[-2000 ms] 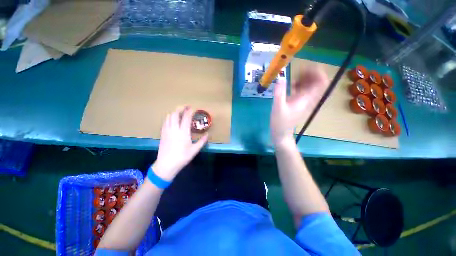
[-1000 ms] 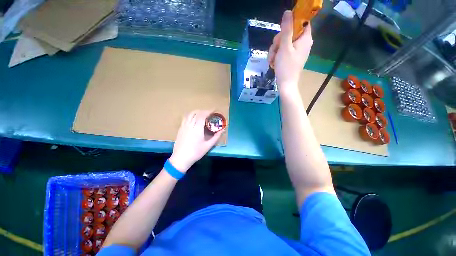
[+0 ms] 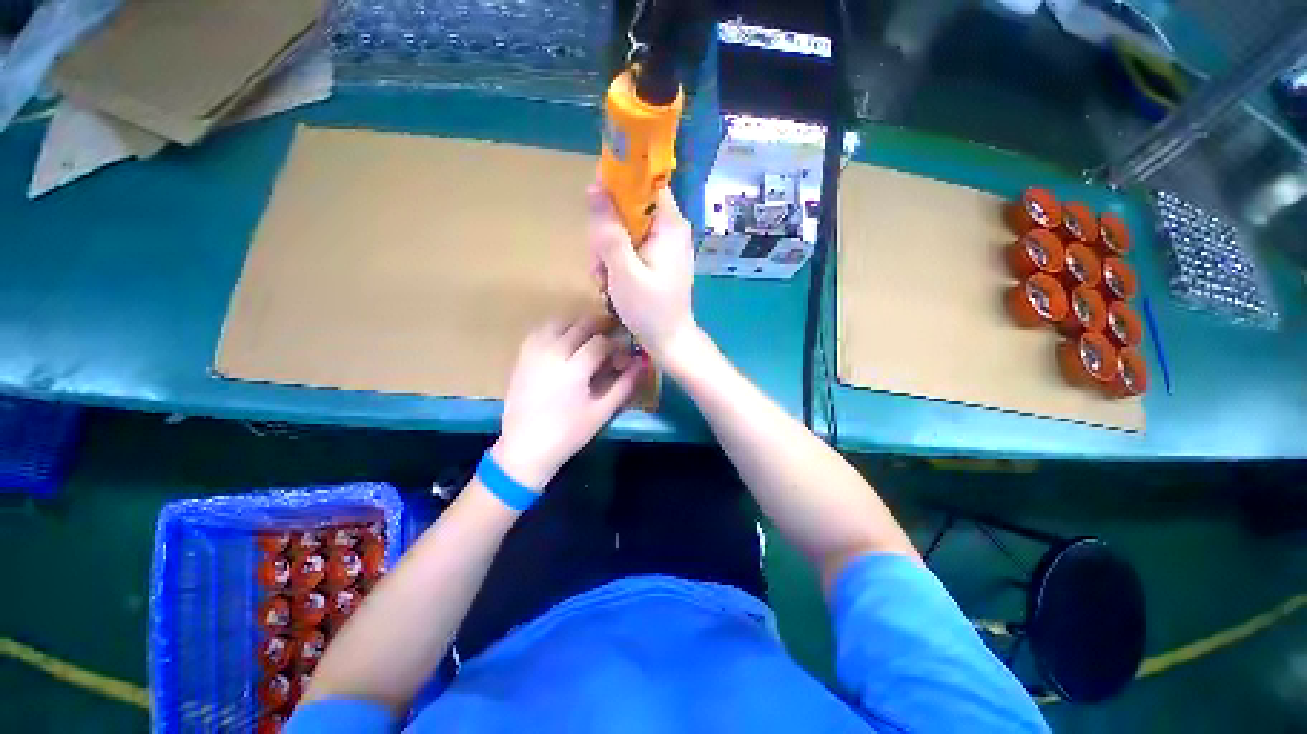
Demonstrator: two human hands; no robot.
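My right hand (image 3: pixel 648 273) is closed around the orange electric screwdriver (image 3: pixel 639 151), which stands nearly upright with its tip down at my left fingers. My left hand (image 3: pixel 562 384) is at the near right corner of the left cardboard sheet (image 3: pixel 401 258), its fingers around a small orange-red housing. The housing is almost fully hidden by both hands. Only a trace of red shows at the fingertips, and the screwdriver's tip contact is hidden too. A blue band is on my left wrist.
The screw feeder (image 3: pixel 767 201) stands right of the screwdriver. Several orange housings (image 3: pixel 1082 287) stand on the right cardboard (image 3: pixel 932 308), beside a thin blue stick (image 3: pixel 1158 346) and a dotted tray (image 3: pixel 1215 258). A blue crate (image 3: pixel 201 617) holds more housings. A black stool (image 3: pixel 1089 620) is lower right.
My right hand has brought the screwdriver from the feeder leftward and down to the housing at my left hand. My left fingers now cover the housing. The view has shifted slightly.
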